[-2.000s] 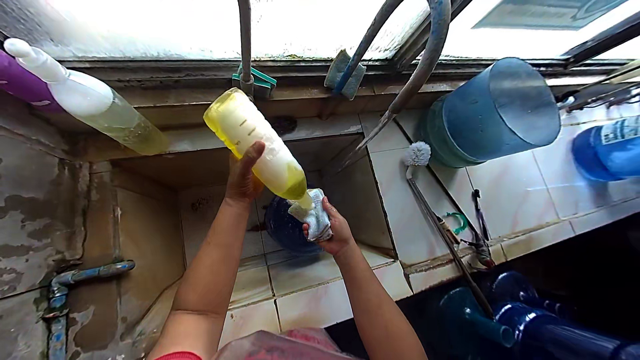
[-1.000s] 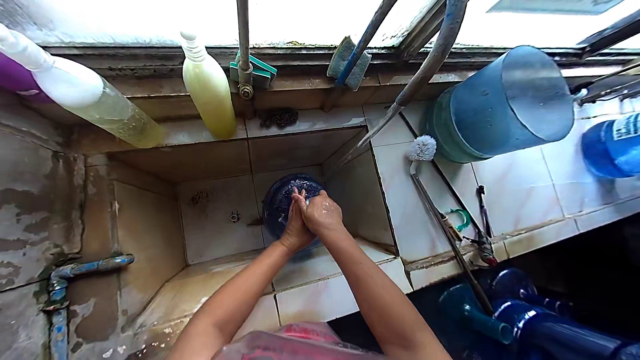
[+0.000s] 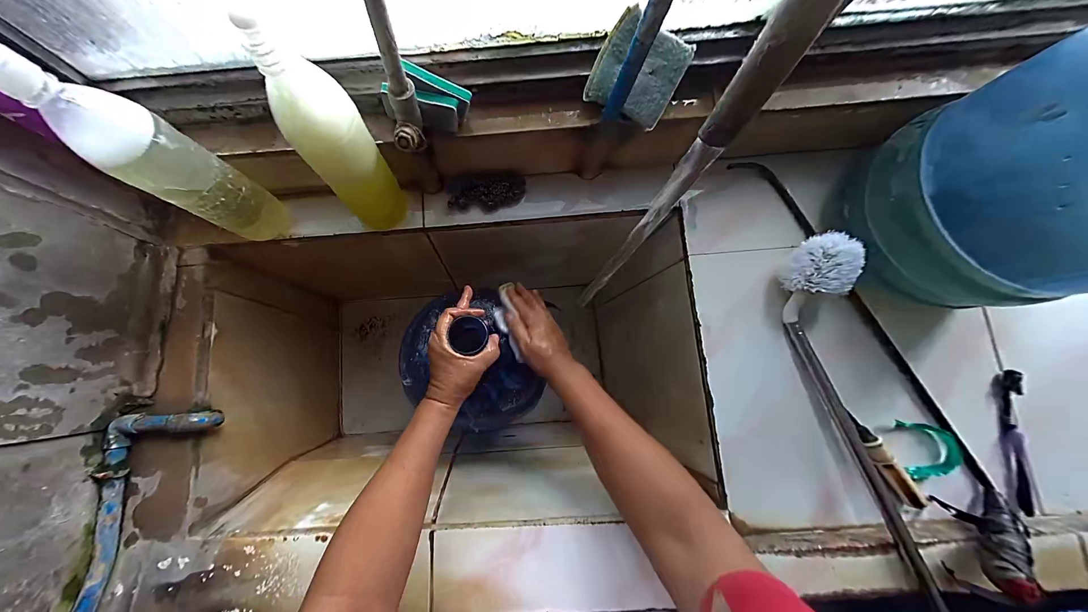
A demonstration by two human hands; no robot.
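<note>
A round blue water jug [image 3: 501,399] stands upright in the tiled basin, wet with suds, its open neck facing up. My left hand [image 3: 459,353] is closed around the neck. On the jug's right shoulder lies my right hand [image 3: 534,333], with a pale cloth or sponge [image 3: 510,319] under its fingers; the palm side is hidden. Behind the basin, on the ledge, a bottle of yellow-green liquid [image 3: 331,127] stands beside a second bottle [image 3: 170,153] that is part-filled.
A grey pipe [image 3: 654,212] slants into the basin [image 3: 272,374]. Sponges [image 3: 659,76] and a dark scouring pad [image 3: 486,191] are at the back. On the right counter are a white-headed brush [image 3: 823,263], another brush [image 3: 892,467] and a large blue container [image 3: 901,212]. A blue pipe [image 3: 110,510] runs at left.
The yellow-green bottle, held tilted two seconds ago, was on the ledge by one second ago. My hands, together over the jug then, have parted to its neck and right shoulder. The view has moved closer.
</note>
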